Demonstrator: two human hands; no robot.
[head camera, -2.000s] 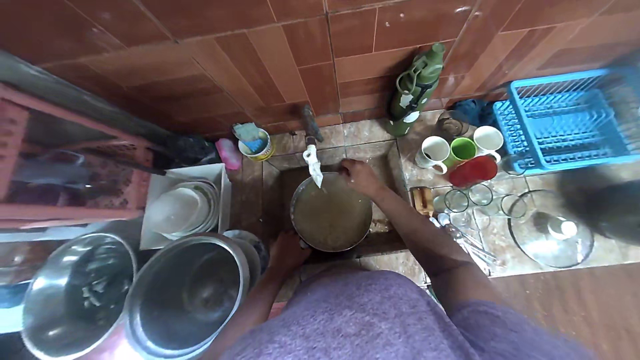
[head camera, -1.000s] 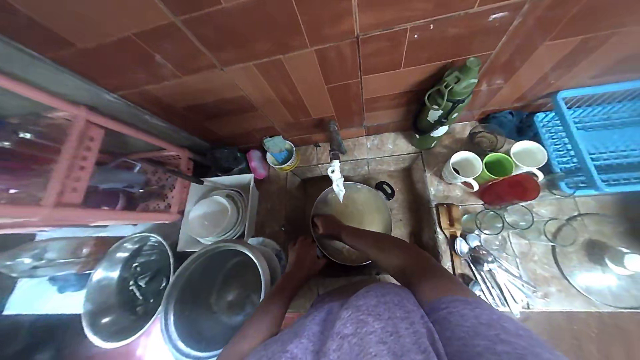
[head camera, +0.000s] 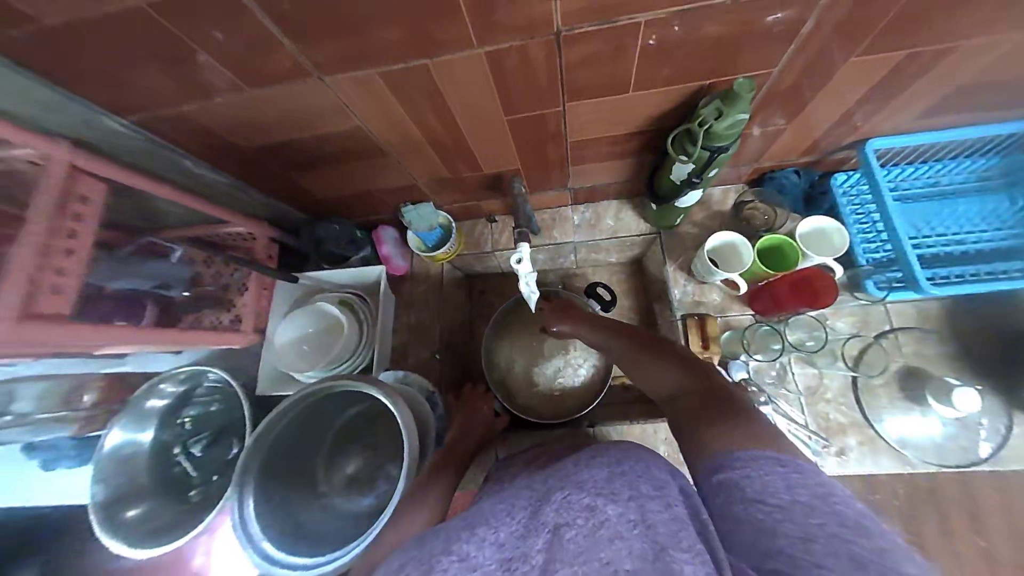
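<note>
A round metal pan with black handles sits in the tiled sink, holding cloudy liquid with a pale patch at its lower right. My right hand is over the pan's upper part, fingers at or in the liquid; whether it holds anything cannot be told. At the pan's lower left, my left hand is closed around the near handle, which it mostly hides. Just above the pan is the white tap spout.
Large metal pots and a white tub of bowls stand left. On the right are mugs, a red dish, glasses, cutlery, a glass lid and a blue rack. A green bottle stands behind.
My right hand has moved from the pan's left part to its upper part since a second ago. Earlier still it was at the pan's far edge. My left hand stays at the lower left.
</note>
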